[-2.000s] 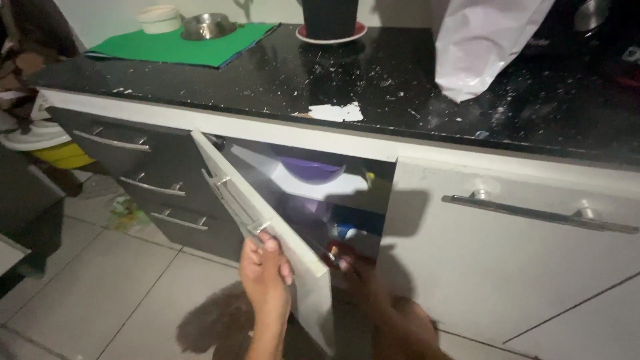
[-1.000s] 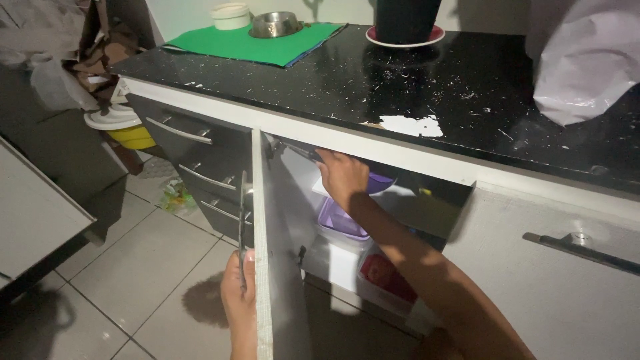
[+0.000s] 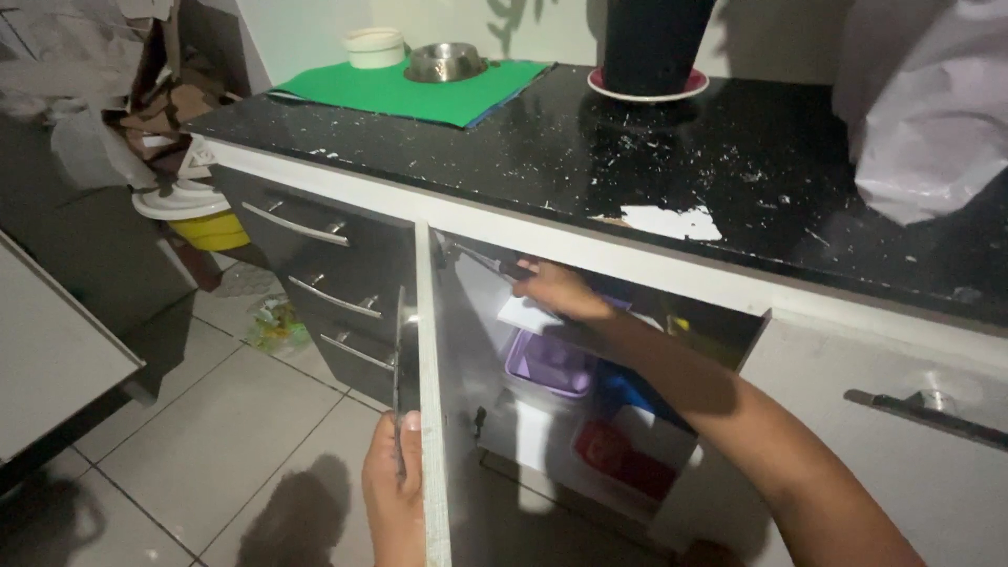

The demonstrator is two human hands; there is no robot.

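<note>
My left hand [image 3: 398,465] grips the metal bar handle [image 3: 400,378] on the outer face of an open cabinet door [image 3: 433,394], seen almost edge-on. Inside the cabinet's top left, my right hand [image 3: 555,287] is closed around the dark handle of a screwdriver [image 3: 508,269]. The tool's shaft points left toward the door's upper hinge [image 3: 450,250]; whether its tip touches a screw is too small to tell. Below my right hand are a white shelf edge or panel [image 3: 529,315], a purple plastic container [image 3: 551,364] and a red container [image 3: 622,461].
Above runs a chipped black countertop [image 3: 551,173] bearing a green mat [image 3: 409,94], a metal bowl [image 3: 445,61], a potted plant's black pot [image 3: 657,47] and a white plastic bag [image 3: 929,142]. Drawers [image 3: 315,260] stand left of the door, a closed cabinet front [image 3: 882,472] right.
Since the oldest frame the door has swung further open, and my right hand has moved from low beside the door up to the hinge area. My left hand stays on the door's handle.
</note>
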